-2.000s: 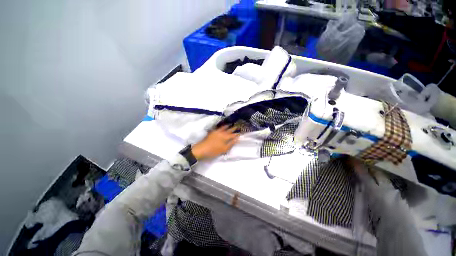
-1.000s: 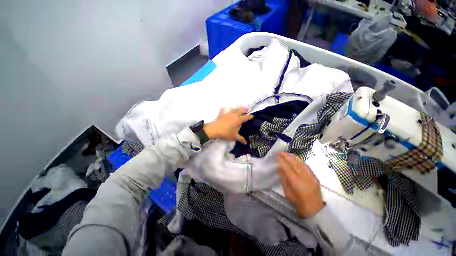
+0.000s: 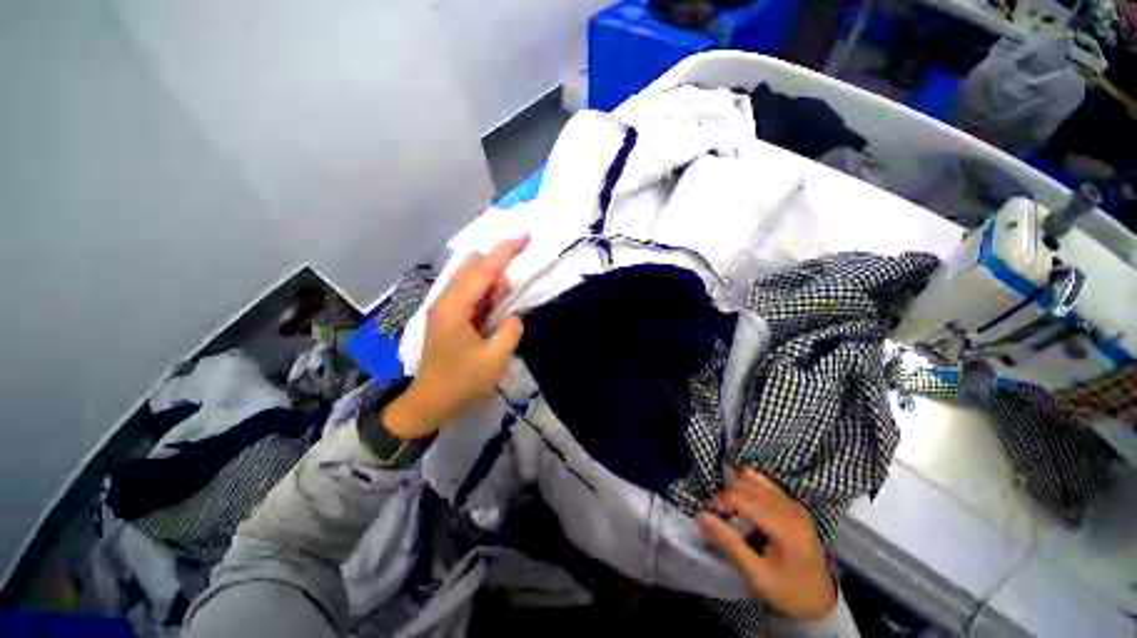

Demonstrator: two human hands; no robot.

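Note:
The garment in work [image 3: 648,206] is pale grey-white with navy tape, a dark navy inner part [image 3: 630,355] and black-and-white gingham [image 3: 817,361]. It lies over the machine table's near edge. My left hand [image 3: 468,343] is at the left rim of its opening, thumb and fingers pinching the pale edge. My right hand [image 3: 767,542] is at the lower right rim, thumb and fingers on the edge by the gingham. The sewing machine head [image 3: 997,280] is right of the garment, its needle area lit.
Brown plaid cloth [image 3: 1103,396] is on the machine arm. A gingham piece [image 3: 1054,449] hangs on the table [image 3: 929,499] at right. Mixed garment pieces [image 3: 231,467] are heaped at lower left by the wall. A blue crate [image 3: 636,62] is at the back.
The garment has been pulled left and opened wider, showing more navy inside, and more gingham lies left of the machine. My left hand has moved to the opening's left rim, my right hand lower.

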